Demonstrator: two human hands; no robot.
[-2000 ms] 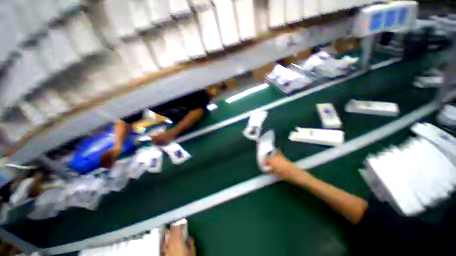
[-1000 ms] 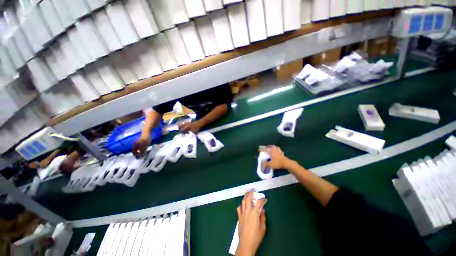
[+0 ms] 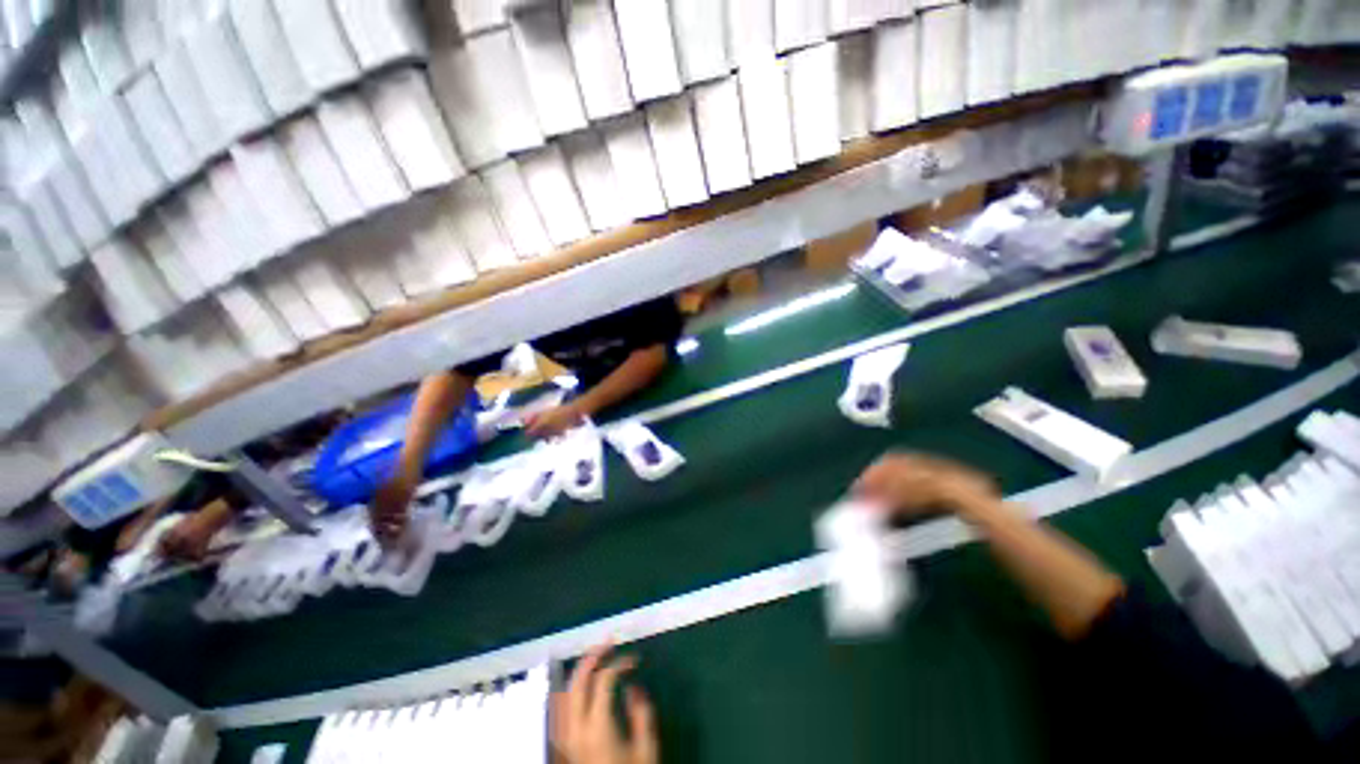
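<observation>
My right hand [image 3: 928, 490] is raised over the pale metal rail nearest me. It grips a blurred white piece [image 3: 865, 575] that hangs down from the fingers. It looks like a bagged product, but its dark centre is not clear. My left hand [image 3: 604, 714] is at the bottom edge, partly cut off, with fingers apart. It is right beside the end of the left row of white cartons [image 3: 440, 728]; no held thing shows in it. A bagged product [image 3: 874, 384] lies alone on the green belt beyond my right hand.
Bagged products [image 3: 485, 500] lie in a slanting row at left, near the opposite worker's hands and a blue bin [image 3: 391, 448]. Loose cartons [image 3: 1056, 433] lie on the belt at right. Another carton row [image 3: 1268, 560] stands at lower right. A carton-stacked shelf [image 3: 641, 269] runs above.
My right hand has moved right with a white piece in it. My left hand has moved left and down to the carton row, and the carton it held no longer shows in it.
</observation>
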